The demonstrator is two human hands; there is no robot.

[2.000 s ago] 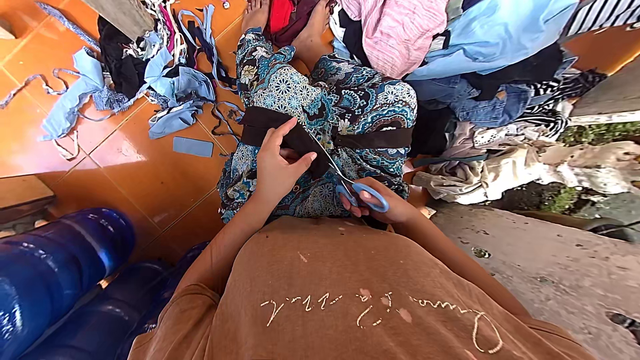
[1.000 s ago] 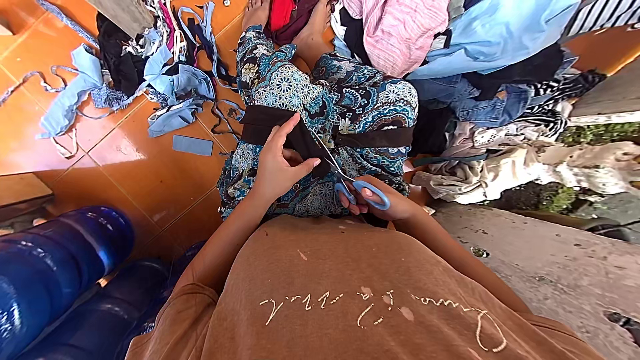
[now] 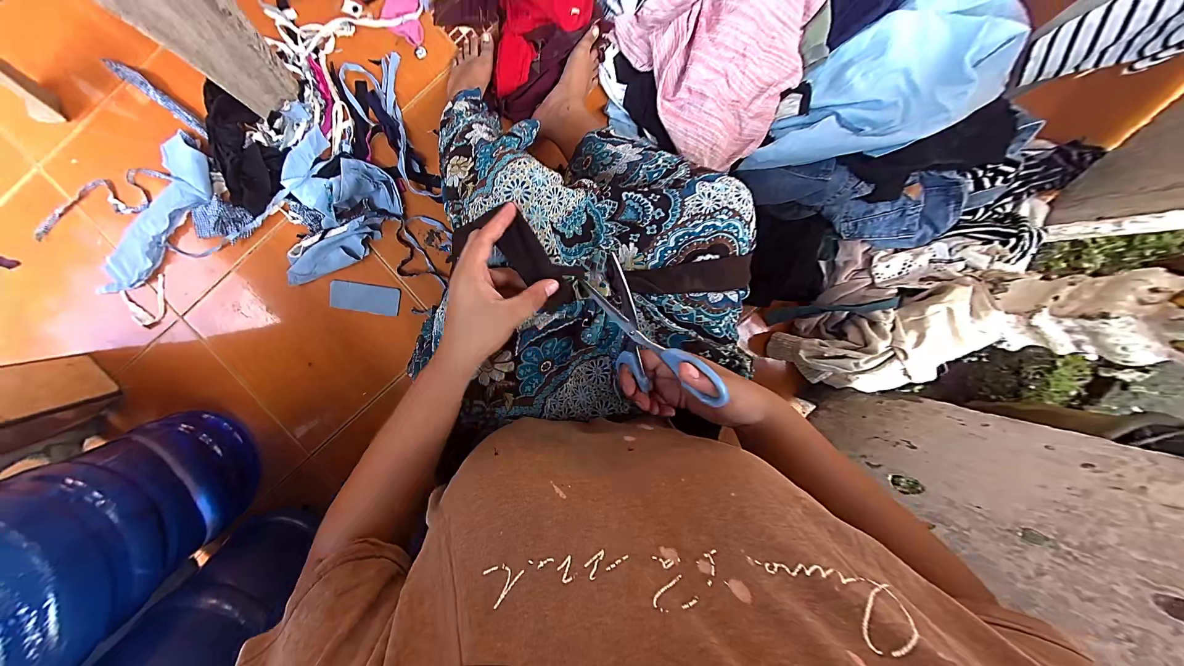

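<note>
My left hand (image 3: pixel 490 301) grips a piece of black cloth (image 3: pixel 525 248) over my lap, thumb and forefinger spread along it. In my right hand (image 3: pixel 672 387) is a pair of scissors with blue handles (image 3: pixel 700 377), fingers through the loops. The scissor blades (image 3: pixel 610 301) stand apart at the right end of the black cloth, near my left thumb; whether they touch it cannot be told. Patterned blue trousers (image 3: pixel 555 361) cover my legs beneath both hands. A dark band (image 3: pixel 694 276) lies across the right leg.
Cut blue cloth scraps (image 3: pixel 342 190) and strings lie on the orange tiles at left, beside a flat blue-grey piece (image 3: pixel 364 298). Garments (image 3: pixel 888 92) are heaped at right. Blue water bottles (image 3: pixel 120 518) stand lower left, and a concrete ledge (image 3: pixel 1017 481) runs along the lower right.
The scissor blades are spread wider than in the earlier frames. Both hands have stayed in nearly the same place.
</note>
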